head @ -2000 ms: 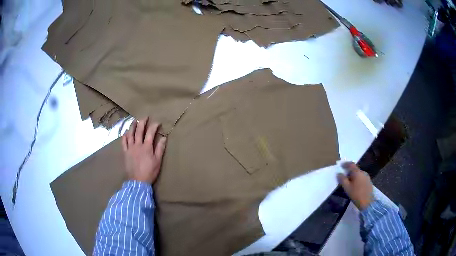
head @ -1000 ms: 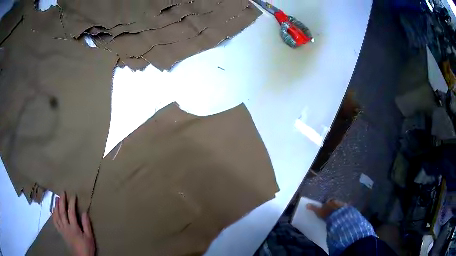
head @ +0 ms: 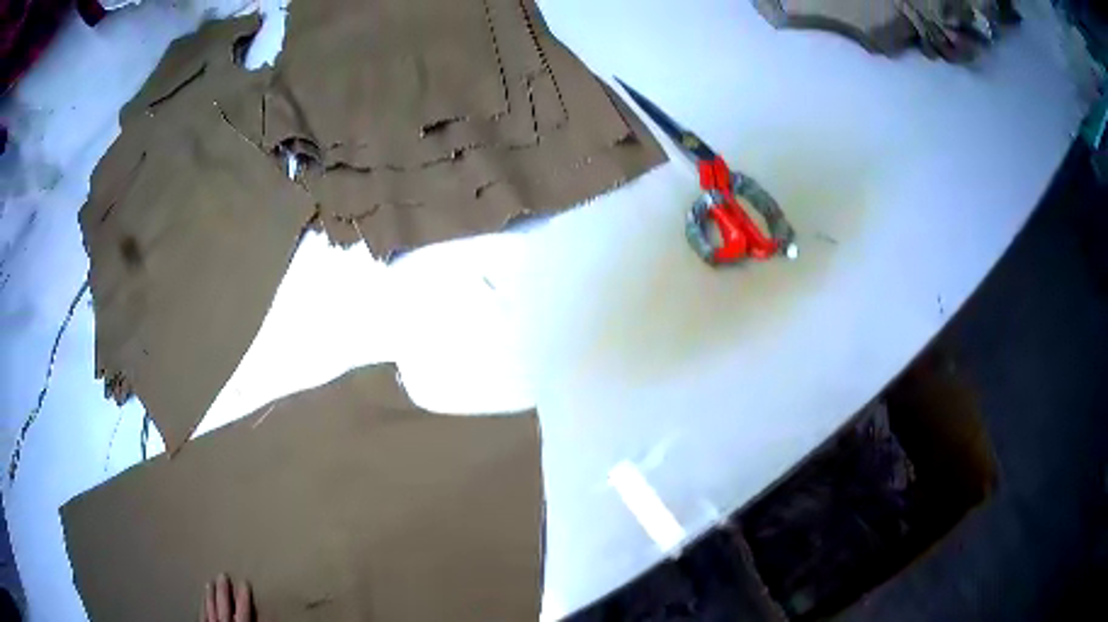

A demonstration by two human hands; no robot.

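A brown front panel (head: 328, 498) lies on the white table at the lower left, its upper edge curved inward and its right edge straight. Only the fingertips of my left hand (head: 227, 601) show, resting flat on this panel at the bottom edge, with nothing visible held in them. The rest of that hand is cut off. My right hand is out of the picture. The lower part of the panel is cut off too.
Stacked cut panels (head: 450, 122) with uneven edges lie at the far left. Shears (head: 733, 216) with red handles lie right of them. A white tape piece (head: 648, 504) is near the table edge. A grey-brown bundle (head: 881, 24) lies far right. A dark cord (head: 49, 365) is at the left.
The view has shifted, and the panel sits lower in it. My right hand, earlier beyond the table edge at a white piece, has left the picture. My left hand is now mostly cut off.
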